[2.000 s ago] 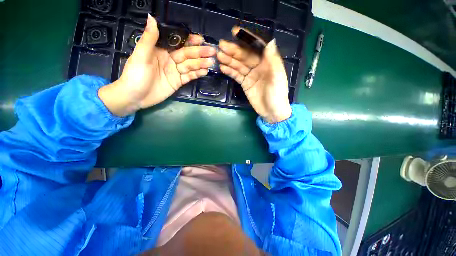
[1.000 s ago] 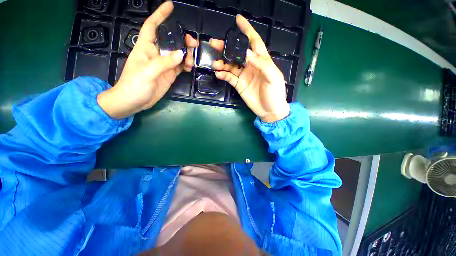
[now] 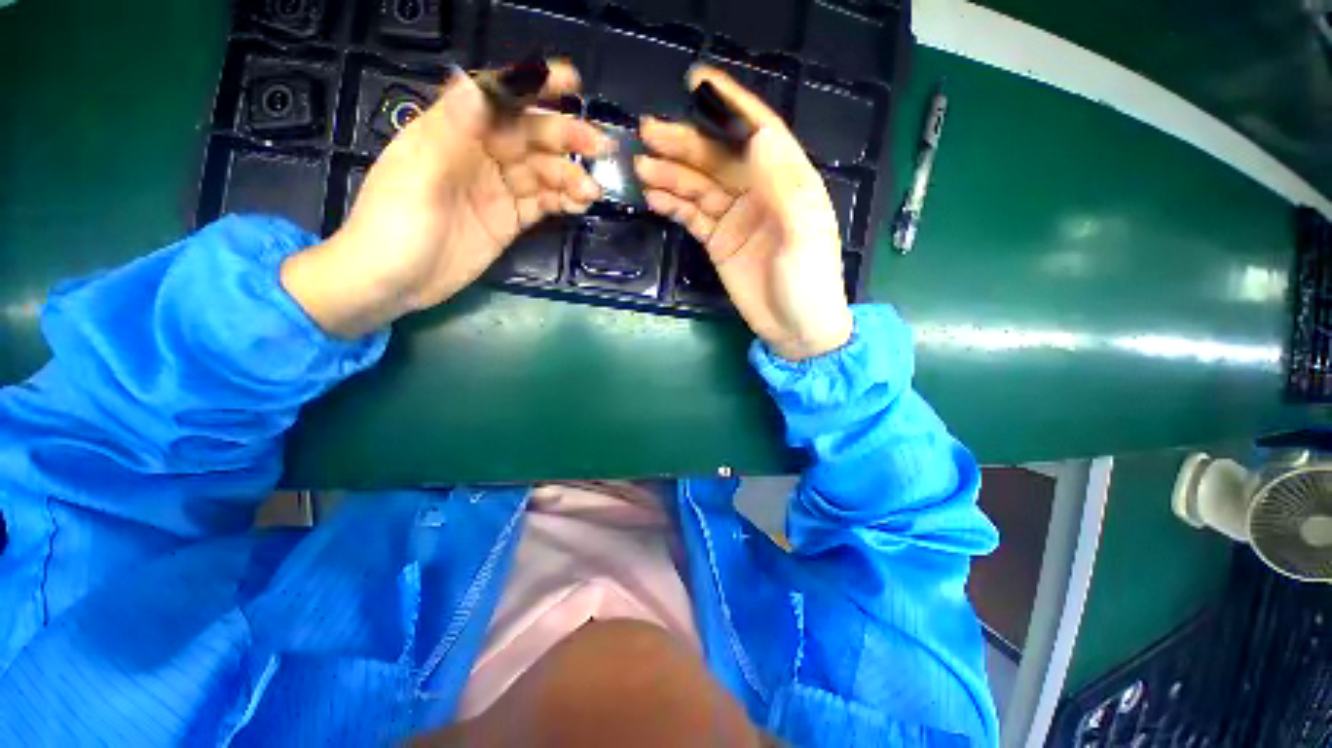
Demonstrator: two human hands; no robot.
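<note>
My left hand (image 3: 438,197) holds a small black smartwatch (image 3: 514,85) between thumb and index finger, seen nearly edge-on and blurred. My right hand (image 3: 745,212) holds another smartwatch (image 3: 719,113), also tilted edge-on and blurred. The other fingers of both hands are spread, palms up, above the black compartment tray (image 3: 270,178). Several watches lie face down in pockets at the tray's left, such as this watch (image 3: 282,102) with a round ring. The screens of the held watches cannot be seen.
A pen (image 3: 920,168) lies right of the tray on the green bench top (image 3: 1066,307). A pale strip (image 3: 1110,95) runs along the far side. A small fan (image 3: 1293,514) stands at the right edge. Other black trays (image 3: 1183,687) show at lower right.
Both watches have turned from flatter poses to nearly edge-on. The fingers of both hands have spread more, and my right index fingertip has moved slightly down.
</note>
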